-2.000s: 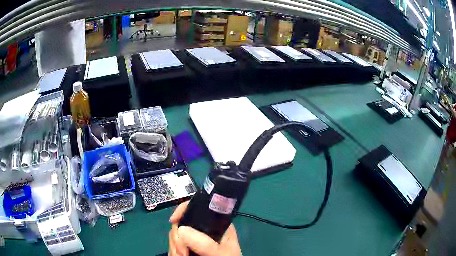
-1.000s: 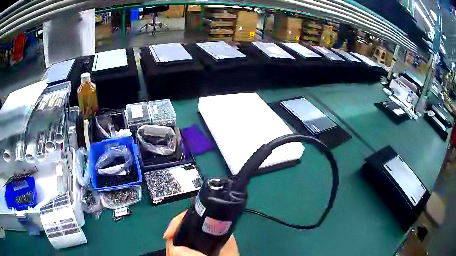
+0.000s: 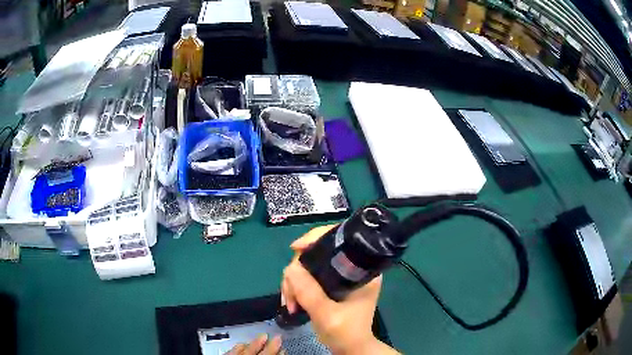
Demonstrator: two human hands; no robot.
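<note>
My right hand (image 3: 332, 298) grips the black electric screwdriver (image 3: 346, 260), tilted with its tip end down at the upper edge of a silver laptop (image 3: 225, 336). The laptop lies on the black foam mat (image 3: 177, 320) at the bottom of the view, its vent grille side up and its lower part cut off. My left hand (image 3: 260, 345) shows only fingers, resting on the laptop left of the screwdriver. The bit's exact contact point is hidden. The screwdriver's black cable (image 3: 516, 243) loops to the right.
Beyond the mat stand a blue parts bin (image 3: 220, 156), a screw tray (image 3: 305, 195), a white parts box (image 3: 41, 232) with a hanging label sheet (image 3: 121, 239), an amber bottle (image 3: 188, 57) and a white foam block (image 3: 416, 139). More laptops (image 3: 492, 135) lie behind and at right.
The view has tilted down and left. The laptop, the mat and my left fingers have come into view. The screwdriver, still in my right hand, now has its tip end down at the laptop.
</note>
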